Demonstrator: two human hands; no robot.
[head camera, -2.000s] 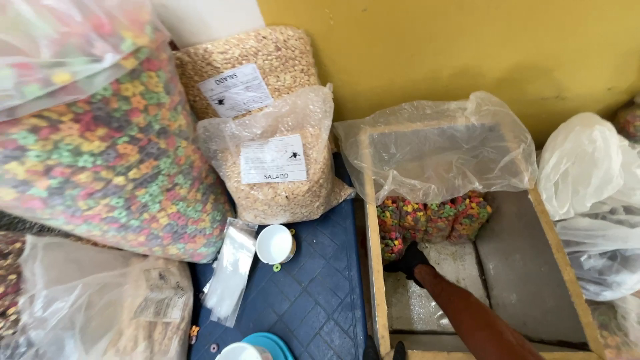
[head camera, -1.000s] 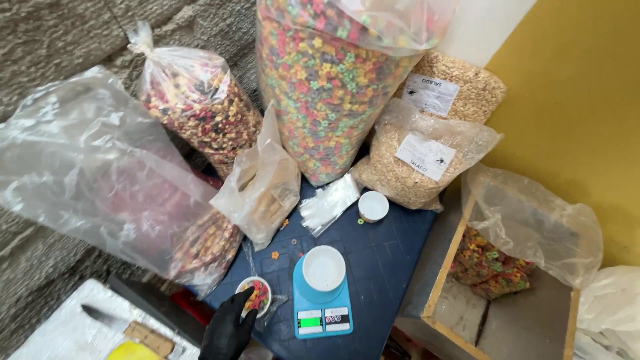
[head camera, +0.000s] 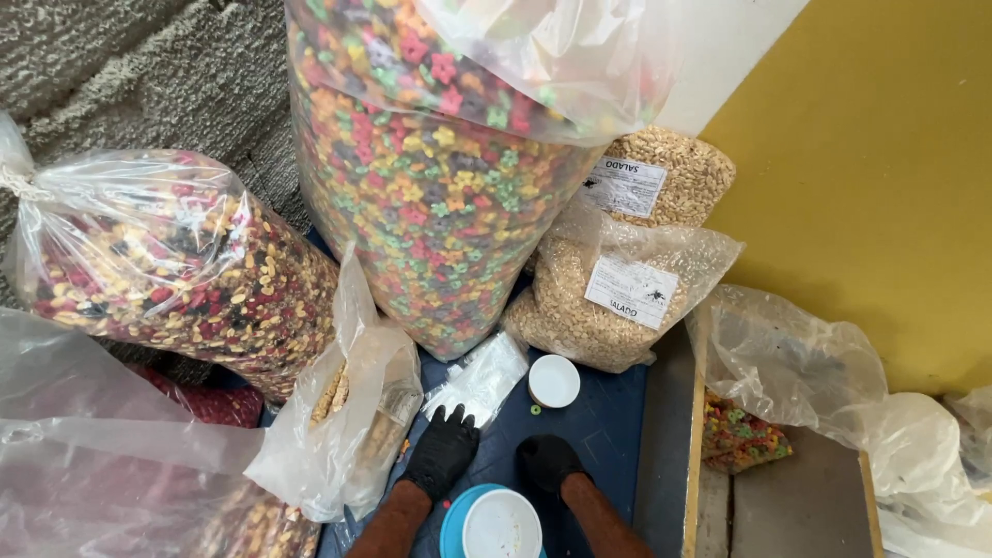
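Note:
My left hand (head camera: 442, 453), in a black glove, rests its fingertips on the near end of a stack of clear plastic bags (head camera: 480, 380). Its fingers are slightly spread. My right hand (head camera: 549, 463), also black-gloved, is curled over the blue table; whether it holds anything is hidden. Beyond it stands a small white tub (head camera: 554, 380), with a green cereal ring (head camera: 535, 409) beside it. Between my forearms, a white bowl (head camera: 502, 525) sits on a light-blue kitchen scale (head camera: 457, 521). A huge clear bag of coloured cereal (head camera: 434, 178) stands behind the plastic bags.
Bags of pale puffed grain (head camera: 597, 325) with printed labels lean at the back right. A tied bag of mixed nuts or seeds (head camera: 178, 271) and an opened plastic bag (head camera: 364, 418) stand left. At right, a wood-edged box (head camera: 692, 465) holds filled cereal bags (head camera: 740, 438).
My left hand has moved from the small tub of cereal at the near left to the plastic bags. My right hand, inside the box two seconds ago, is now over the table.

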